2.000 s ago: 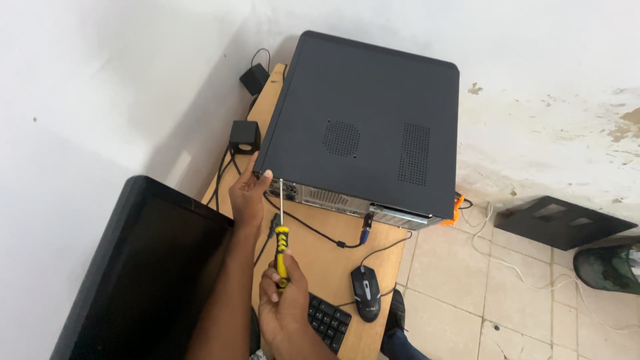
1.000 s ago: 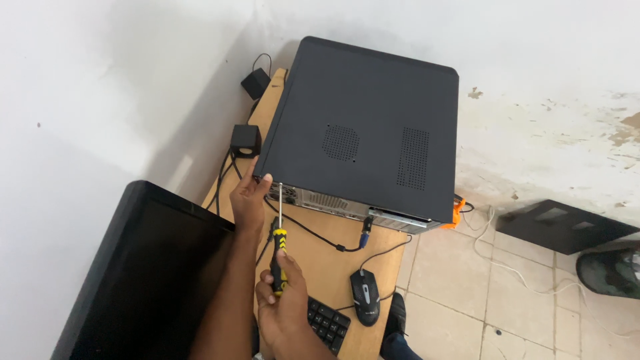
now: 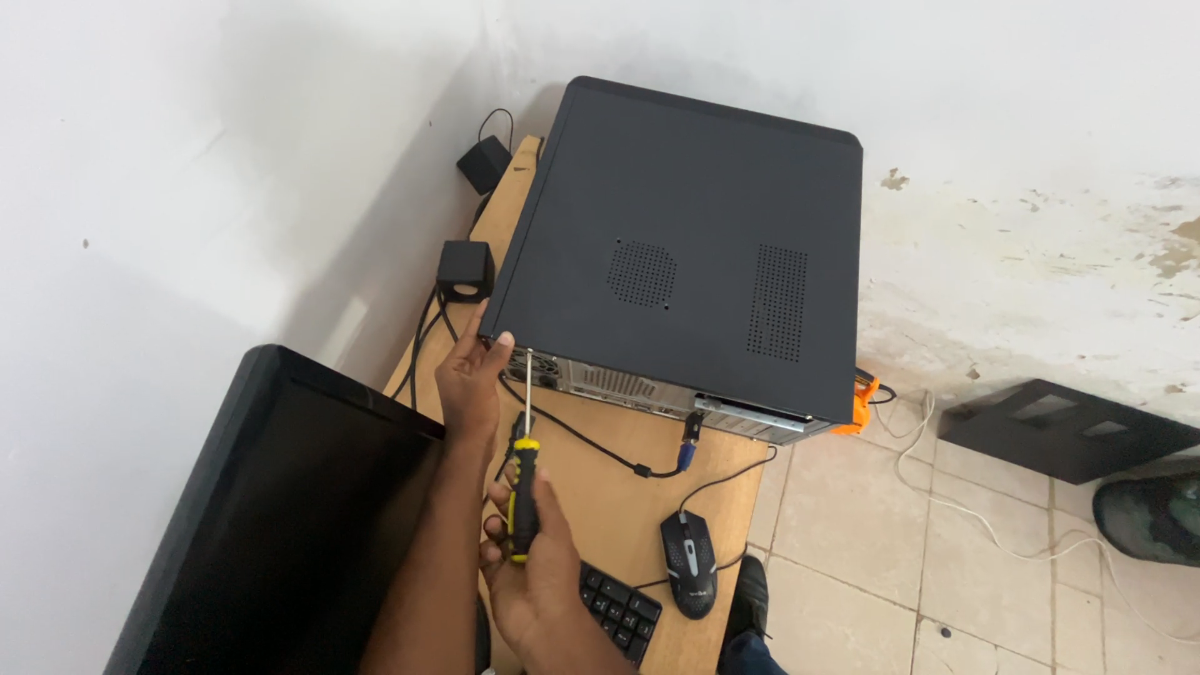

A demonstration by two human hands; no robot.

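Note:
A black desktop computer case [image 3: 703,206] lies on its side on a wooden desk [image 3: 600,469], its rear edge facing me. My left hand [image 3: 472,384] grips the case's near left corner, thumb on top and fingers partly hidden behind it. In my right hand [image 3: 530,553] is a yellow and black screwdriver [image 3: 525,497]; its shaft points away from me and the tip meets the rear edge of the side panel, just right of my left thumb. A cable with a blue connector [image 3: 687,457] hangs at the rear ports.
A monitor [image 3: 300,525] stands at the left. Small black speakers [image 3: 466,270] sit by the wall. A mouse [image 3: 689,562] and keyboard [image 3: 619,609] are near me. On the tiled floor at right are a dark panel [image 3: 1059,431] and a white cable [image 3: 994,539].
The fingers of my right hand have shifted on the screwdriver handle, opening somewhat around it. My left hand stays at the same corner, and the screwdriver tip remains at the panel's edge.

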